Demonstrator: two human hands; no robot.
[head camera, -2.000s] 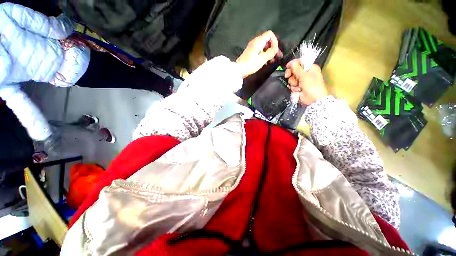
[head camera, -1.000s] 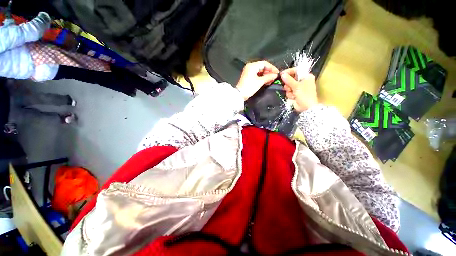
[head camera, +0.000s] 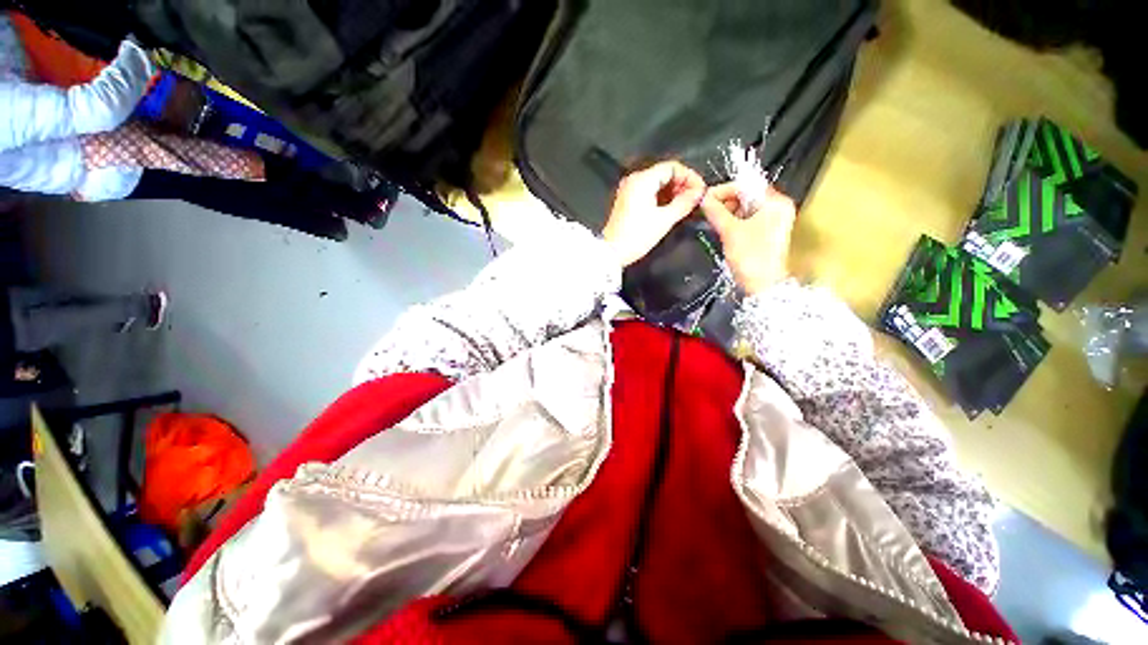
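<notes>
A dark grey-green backpack (head camera: 686, 76) lies on the table in front of me. My left hand (head camera: 652, 212) is at its near edge, thumb and forefinger pinched; what they pinch is too small to tell. My right hand (head camera: 755, 233) touches the left fingertips and holds a bunch of white tag fasteners (head camera: 745, 170), whose tufts stick out above and below the fist. A black hang tag (head camera: 674, 271) hangs or lies below the hands, close to my jacket. A small dark label (head camera: 603, 163) shows on the backpack.
Two fanned stacks of green-black hang tags (head camera: 959, 309) lie on the yellow table (head camera: 900, 114) at right. A crumpled clear plastic bag (head camera: 1108, 340) is beside them. More dark bags (head camera: 365, 88) are at upper left. A person in a light jacket (head camera: 76, 132) and an orange bundle (head camera: 195, 466) are at left.
My hands were apart two seconds ago and now meet at the fingertips. The view has shifted slightly. The person at left has moved toward the upper left.
</notes>
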